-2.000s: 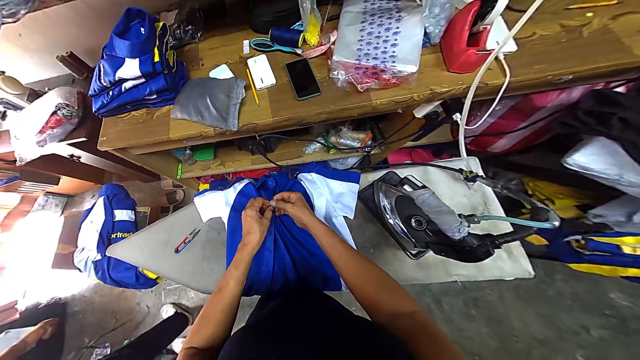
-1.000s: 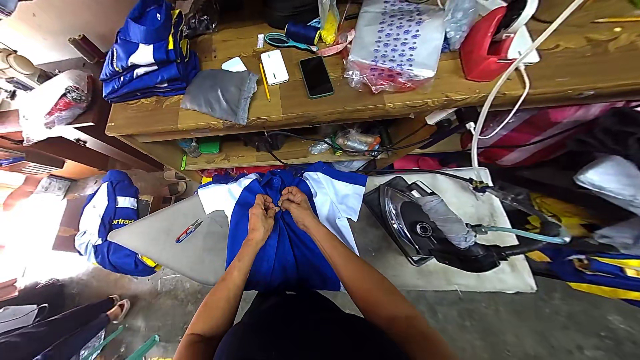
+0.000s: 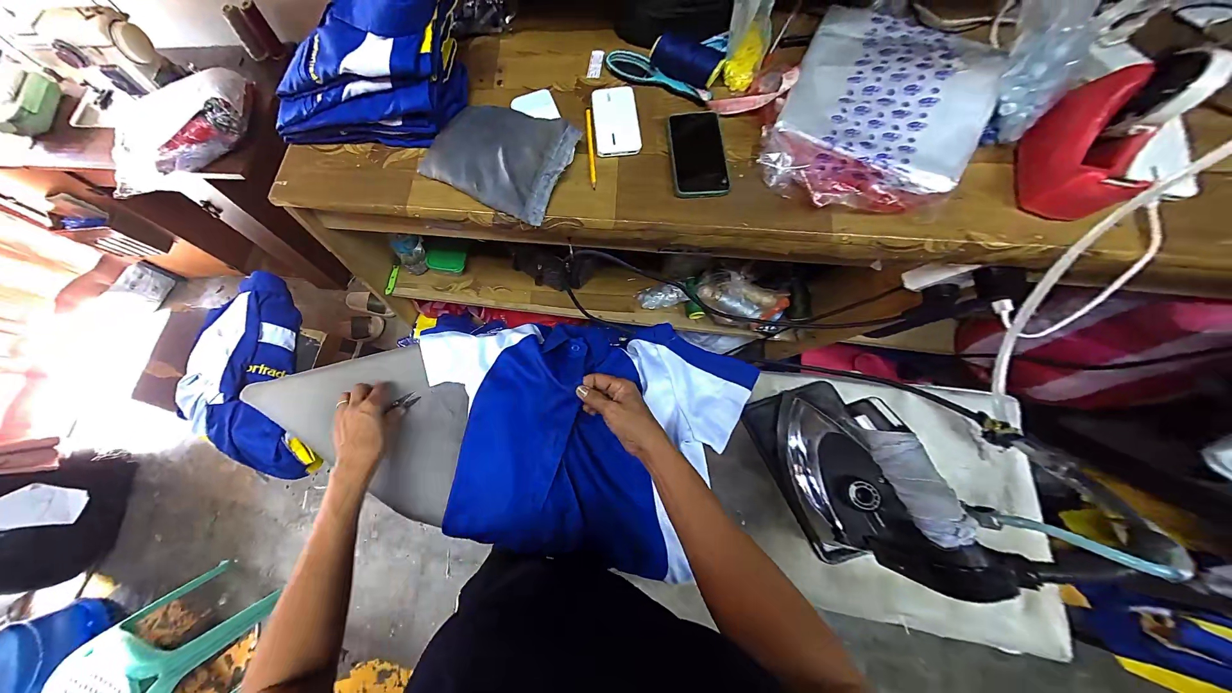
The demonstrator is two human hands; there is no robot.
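Observation:
A blue and white short-sleeved shirt (image 3: 520, 452) lies front up across the ironing board (image 3: 419, 452), its collar end toward the shelf. My left hand (image 3: 361, 423) is over the board's grey tip, left of the shirt, closed on a small pointed metal tool (image 3: 404, 401), perhaps thread snips. With thumb and fingers together, my right hand (image 3: 616, 404) pinches the shirt's front placket below the collar. On the board's pale right part rests a steam iron (image 3: 857, 481), its handle wrapped in grey cloth.
The wooden table (image 3: 674, 217) beyond holds folded blue garments (image 3: 371, 77), a grey pouch (image 3: 500, 159), a phone (image 3: 699, 154), a pencil (image 3: 592, 149) and scissors (image 3: 654, 75). A white cable (image 3: 1039, 260) hangs at right. A green plastic chair (image 3: 173, 635) stands lower left.
My left hand has moved left, off the shirt's middle, and the small metal tool now shows in it. The shirt front lies flatter. My right hand remains near the placket.

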